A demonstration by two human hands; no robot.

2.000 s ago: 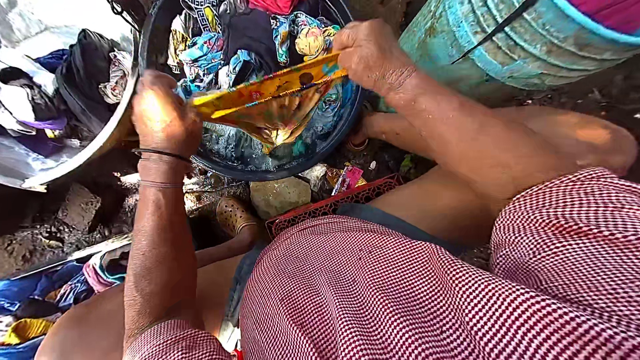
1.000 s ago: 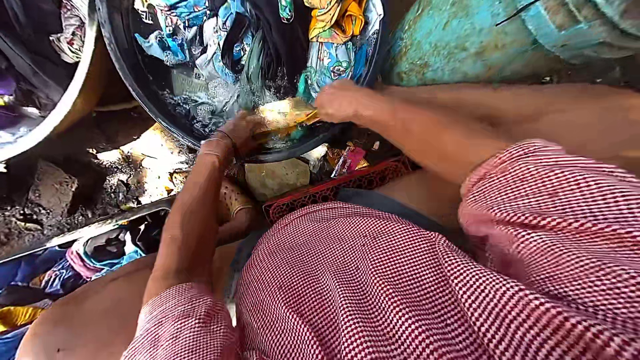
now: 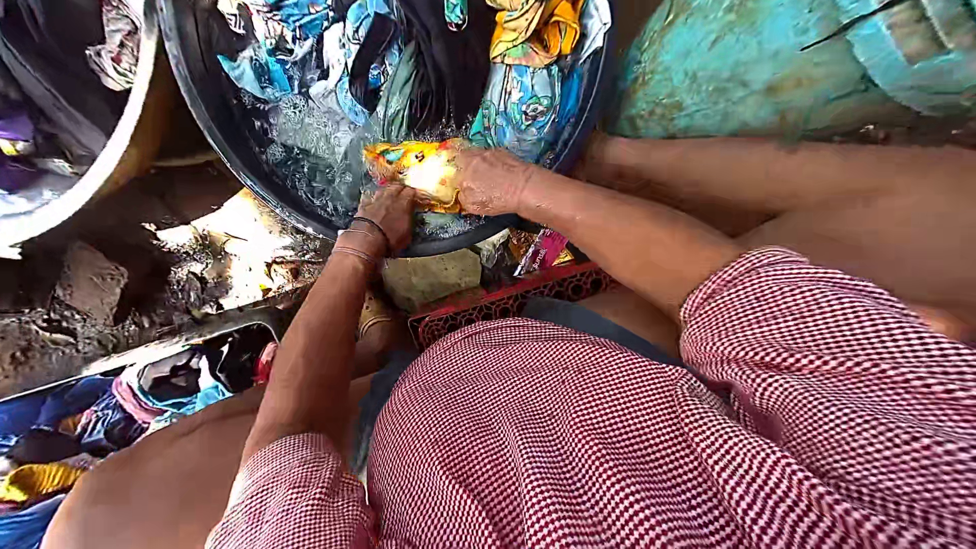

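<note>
A dark round tub (image 3: 200, 114) holds soapy water and several wet garments. Over its near side my left hand (image 3: 390, 216) and my right hand (image 3: 492, 181) both grip a bunched yellow patterned cloth (image 3: 424, 169). The cloth lies low at the water, with bright sun on its middle. Some fingers of both hands are hidden in its folds. Behind the hands are a black cloth (image 3: 450, 69), a blue printed cloth (image 3: 526, 107) and, farther back, an orange and yellow cloth (image 3: 537, 32).
A pale-rimmed basin (image 3: 126, 145) with clothes stands at the left. Another container of clothes (image 3: 175, 374) is at the lower left. A large turquoise container (image 3: 709, 72) is at the upper right. Close to my body are a stone (image 3: 431, 278) and the red patterned edge of a low seat (image 3: 503, 301).
Two seconds ago the yellow cloth was stretched between my raised hands. Now it is bunched low in the tub, and my hands are closer together. The view has shifted nearer to the tub.
</note>
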